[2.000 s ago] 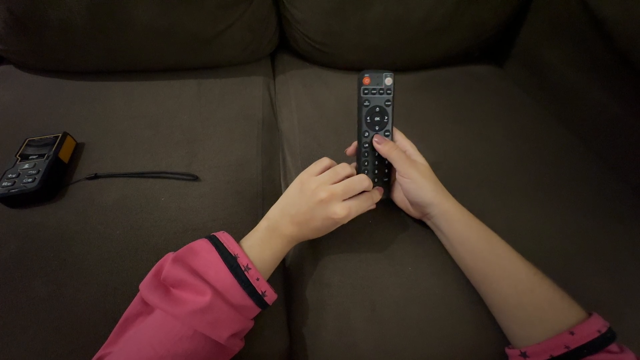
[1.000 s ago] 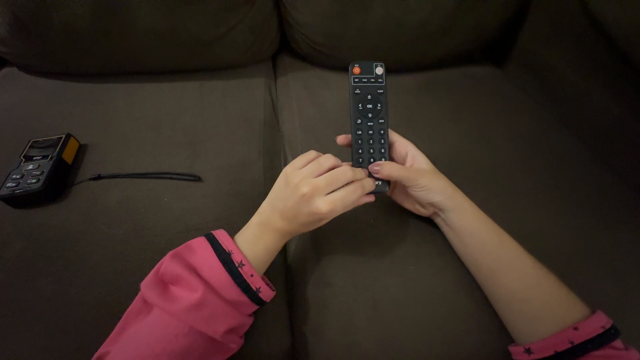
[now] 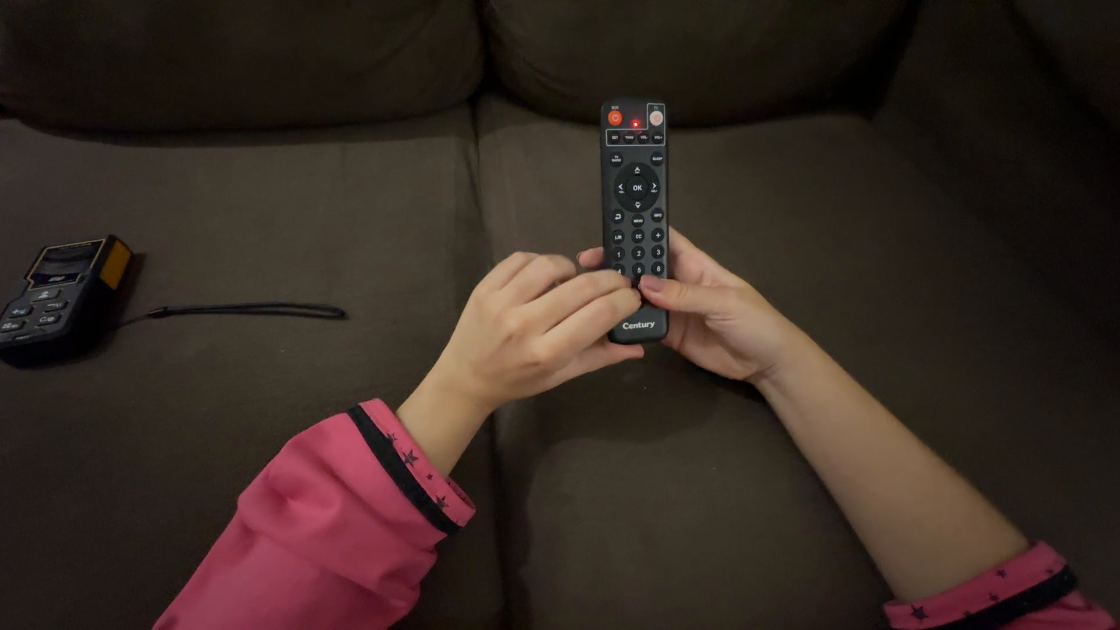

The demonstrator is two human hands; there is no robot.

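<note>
A black Century remote control [image 3: 638, 227] stands upright in view, its buttons facing me and a small red light lit between its orange and pale power buttons. My right hand [image 3: 722, 311] holds its lower part from the right, thumb on the lower number keys, with a fingertip showing past the left edge. My left hand [image 3: 551, 324] is at the lower left of the remote, fingers curled over its lower keys and touching it; the underside of that grip is hidden.
A brown fabric sofa fills the view, with back cushions [image 3: 236, 61] behind and a seam between its seats. At the far left lies a black and yellow handheld device [image 3: 66, 297], with a black wrist strap [image 3: 254, 310] stretched out to its right.
The right thumb has shifted from mid-remote two seconds ago to the lower keys. The small red light on the remote is now lit; it does not show lit in the earlier frames.
</note>
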